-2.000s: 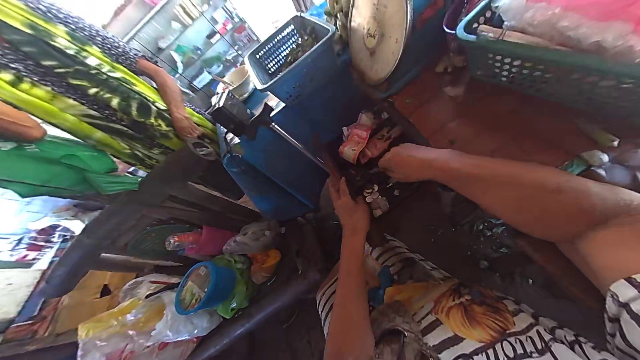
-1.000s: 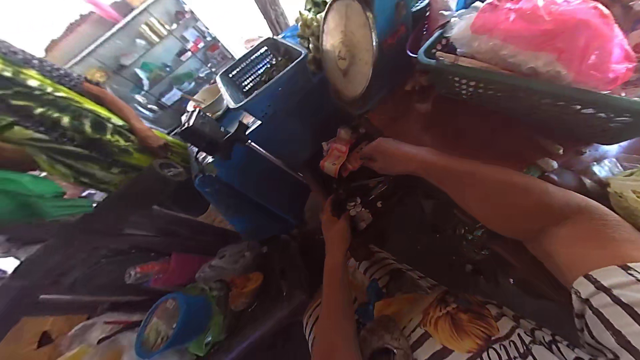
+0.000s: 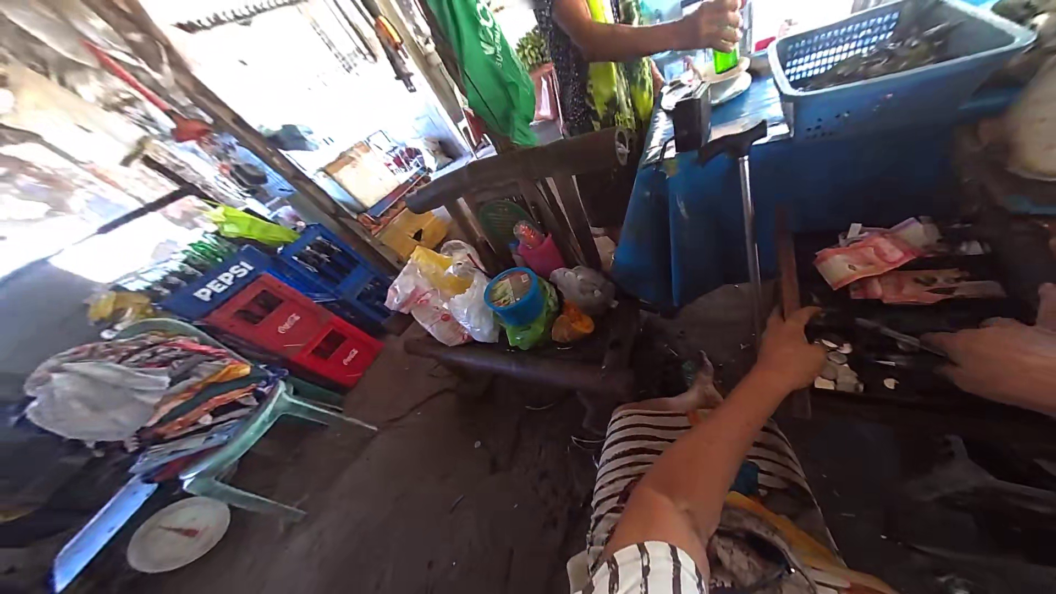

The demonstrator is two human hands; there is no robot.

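At the right is a dark wooden drawer (image 3: 788, 268) with banknotes (image 3: 874, 256) in its back part and coins (image 3: 837, 369) in front of them. My left hand (image 3: 789, 351) grips the drawer's left wall. Over the drawer's right side is my right hand (image 3: 1002, 359), with a thin metallic thing, perhaps a blade, at its fingertips; what it is cannot be told. A walking cane (image 3: 747, 206) with a black handle leans against the blue table, left of the drawer.
A wooden chair (image 3: 528, 371) holds plastic bags and a blue tub (image 3: 516, 295). Red crates (image 3: 285, 326) and a green plastic chair (image 3: 247, 450) piled with cloth stand left. A blue basket (image 3: 891, 87) sits on the table. A person (image 3: 610, 58) stands behind, one hand on something green.
The view has swung far to the left. My left hand stays at the drawer's edge. My right hand, earlier by the banknotes, is now nearer the coins.
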